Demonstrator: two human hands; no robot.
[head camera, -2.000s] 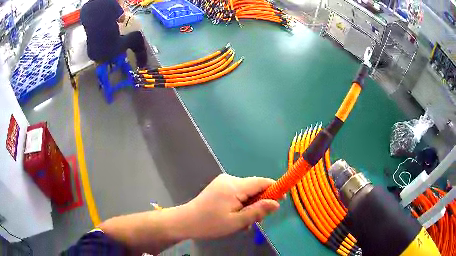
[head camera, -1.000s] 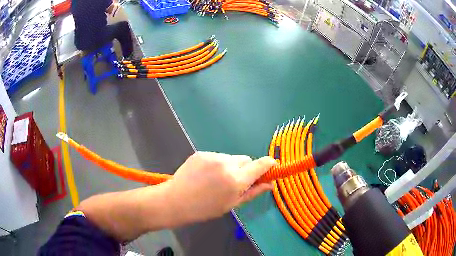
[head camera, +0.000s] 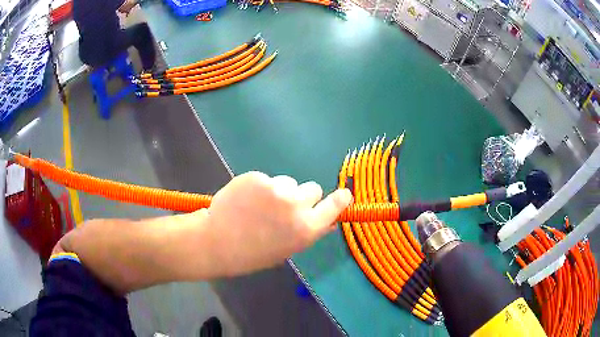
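My left hand (head camera: 266, 227) grips the ribbed orange conduit of a cable assembly (head camera: 118, 189) held across the view. Right of the hand, the conduit end meets a black sleeve (head camera: 427, 208), then smooth orange insulation (head camera: 468, 201), another black sleeve and a silver ring lug (head camera: 516, 189). The other end reaches the far left edge. A heat gun (head camera: 467, 280) with black front and yellow body comes in from the bottom right. Its metal nozzle is just below the black sleeve; I cannot tell if they touch. My right hand is out of the picture.
A fan of cables (head camera: 381, 243) lies on the green mat (head camera: 309, 112) behind the held cable. Another row (head camera: 217, 74) lies near a seated person (head camera: 105, 33). At right are a clear bag (head camera: 500, 158), white posts (head camera: 559, 197) and a heap of orange cables (head camera: 566, 276).
The held cable has swung from steeply tilted to nearly level, its lug end coming down at the right. The black sleeve now lies just above the nozzle. The view has shifted slightly.
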